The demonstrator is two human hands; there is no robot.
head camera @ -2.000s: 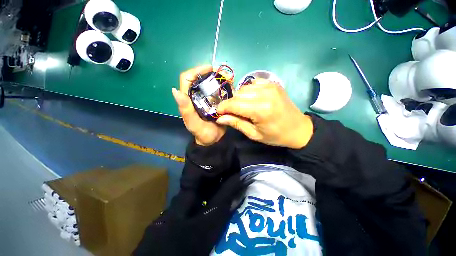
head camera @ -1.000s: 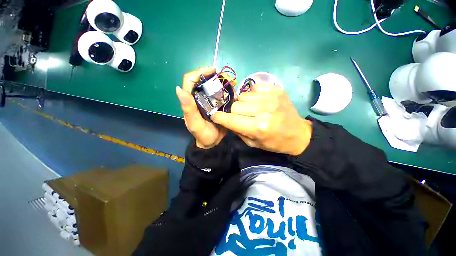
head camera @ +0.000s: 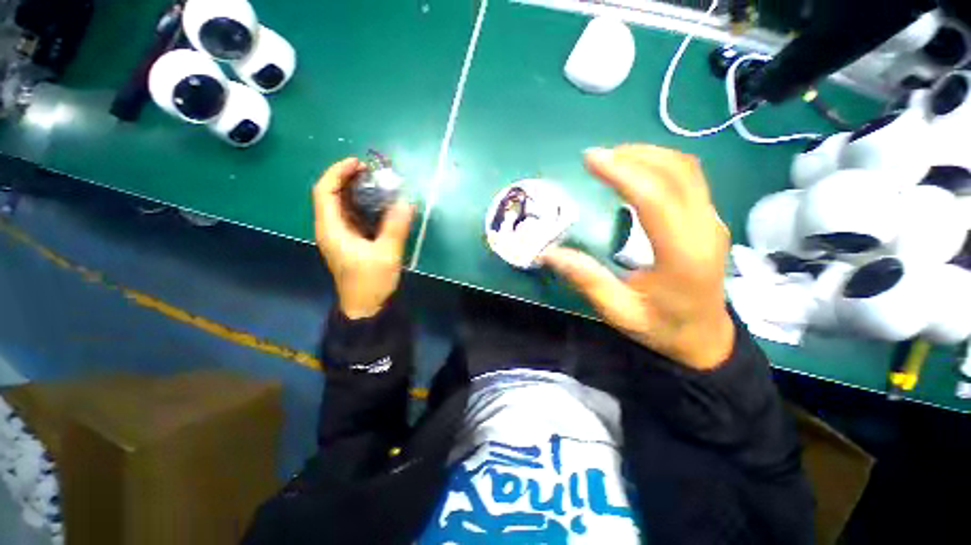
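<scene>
My left hand [head camera: 360, 240] holds the dark ball core [head camera: 375, 192] between thumb and fingers, left of the white line on the bench; thin wires show at its top. A white camera base [head camera: 529, 221] with a dark opening and wires lies in front of me. My right hand [head camera: 665, 256] is open, fingers spread, with the thumb tip beside the base; I cannot tell if they touch. A white rear shell [head camera: 635, 238] is mostly hidden behind my right hand. Another white shell [head camera: 601, 55] lies further back on the green bench.
Camera units [head camera: 221, 69] stand at the left; many more [head camera: 852, 213] are piled at the right. A crumpled wipe [head camera: 769, 298] and a yellow-black knife [head camera: 906, 365] lie by them. A white cable [head camera: 673, 98] loops at the back. A large black tool [head camera: 841, 48] reaches in top right. Cardboard boxes [head camera: 170, 447] stand below.
My hands have moved apart. My left hand has carried the core to the left; my right hand has let go of it, opened and moved right. The view has shifted, and the black tool now shows.
</scene>
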